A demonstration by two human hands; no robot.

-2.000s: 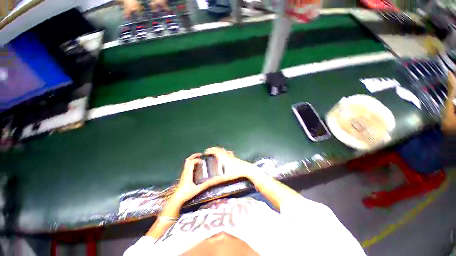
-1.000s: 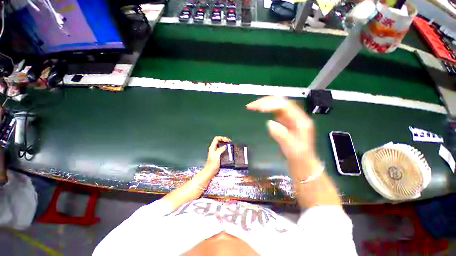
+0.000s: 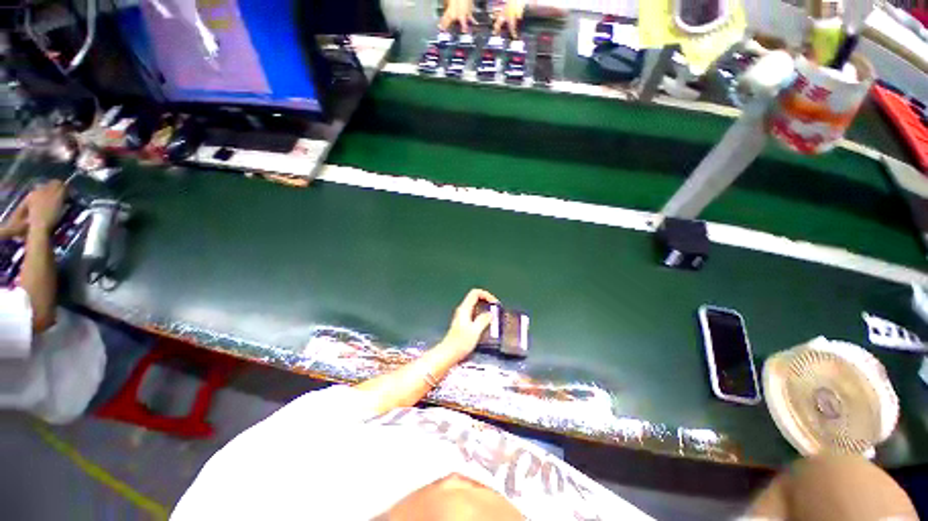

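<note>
Two small flat dark blocks with pale stripes, which look like phone batteries (image 3: 516, 334), lie side by side on the green bench near its front edge. My left hand (image 3: 470, 324) is curled round the left side of the pair, thumb and fingers against it. How firmly it grips is hard to tell. My right hand cannot be made out; a bare rounded part of an arm shows at the bottom right edge, below the fan, cut off by the picture.
A smartphone (image 3: 730, 353) and cream fan (image 3: 829, 399) lie at right. A black block (image 3: 683, 243) sits by the slanted post (image 3: 717, 168). A monitor (image 3: 219, 51) stands at upper left. Another person's hands work at far left; others' hands are over a phone tray (image 3: 486, 76) at the back.
Both hands were round the dark blocks; then my right hand lifted off, blurred, and has now left the bench area in view. My left hand stays at the blocks. The view has shifted.
</note>
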